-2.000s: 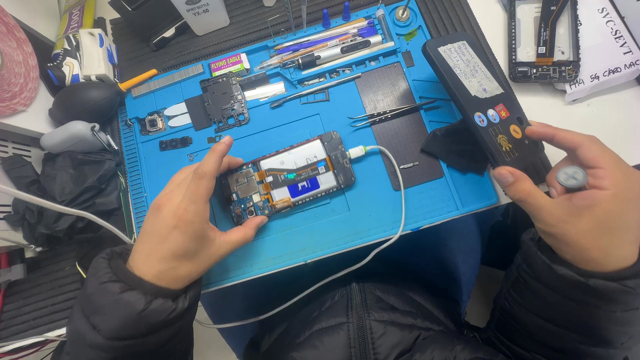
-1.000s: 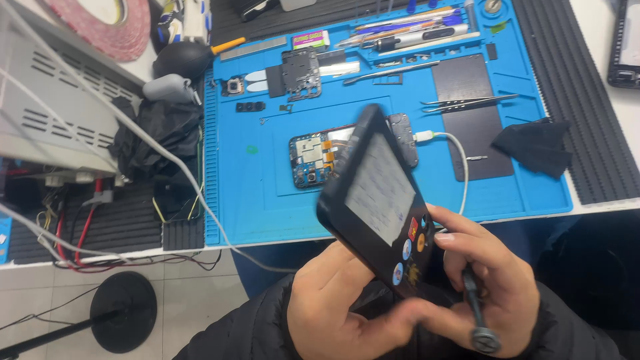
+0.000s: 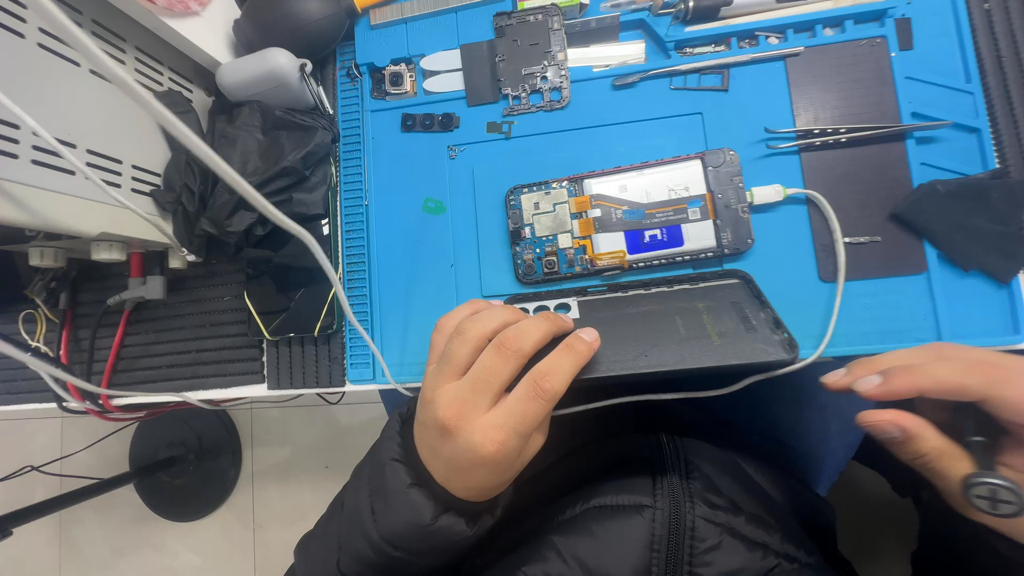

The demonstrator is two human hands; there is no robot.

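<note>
My left hand [image 3: 500,392] holds the camera end of a black phone back cover [image 3: 680,324], its inner side facing up, at the front edge of the blue repair mat [image 3: 400,304]. Just beyond the cover lies an opened smartphone [image 3: 632,216], its board, battery and flex cables exposed, with a white cable's plug [image 3: 766,194] at its right end. At the right edge, my right hand [image 3: 936,416] holds a dark screwdriver [image 3: 990,480], whose round cap shows below the palm; its shaft is hidden.
Metal tweezers [image 3: 856,134] lie across a dark magnetic pad [image 3: 856,192], beside a black cloth [image 3: 972,224]. A black phone mid-frame [image 3: 532,60], a camera module [image 3: 396,78] and a metal spudger [image 3: 704,66] lie at the back. The white cable [image 3: 720,390] loops along the front edge.
The cover was in both hands one second ago, outer side in view; now it is lower on the mat under my left hand, inner side up. My right hand has moved off it to the right.
</note>
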